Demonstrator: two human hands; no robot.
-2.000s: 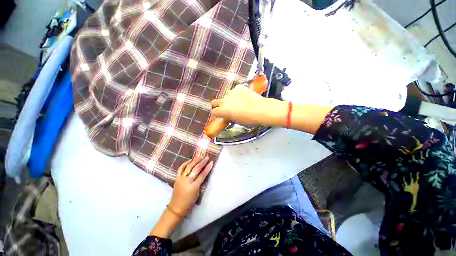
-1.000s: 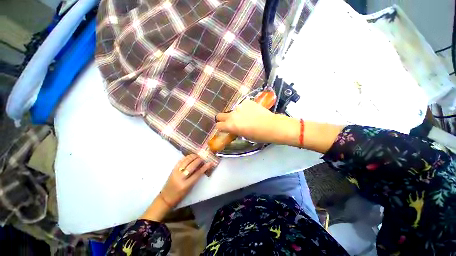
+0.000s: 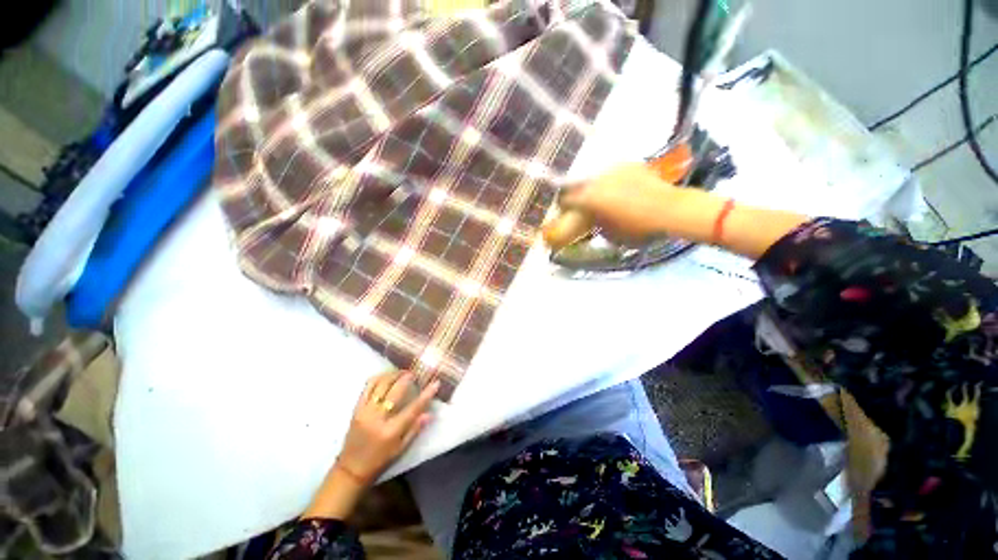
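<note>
The brown plaid garment (image 3: pixel 438 197) lies spread on the white ironing table cover (image 3: pixel 219 405), its straight edge running diagonally down to a corner near the front. My right hand (image 3: pixel 618 202) grips the handle of the steam iron (image 3: pixel 613 257), just right of the garment's edge; the iron looks slightly blurred. My left hand (image 3: pixel 383 421) lies on the garment's front corner with fingers spread, pressing it; no grip on the cloth is visible.
A long pale padded arm with bright blue beneath (image 3: pixel 142 235) is at the left. Waiting plaid and tan garments (image 3: pixel 49 448) hang lower left. A stained white cloth (image 3: pixel 815 142) lies at the far right. The dark iron hose (image 3: pixel 692 71) rises from the iron.
My right hand has moved the iron right and away from me, off the garment's edge. My left hand has stayed at the corner.
</note>
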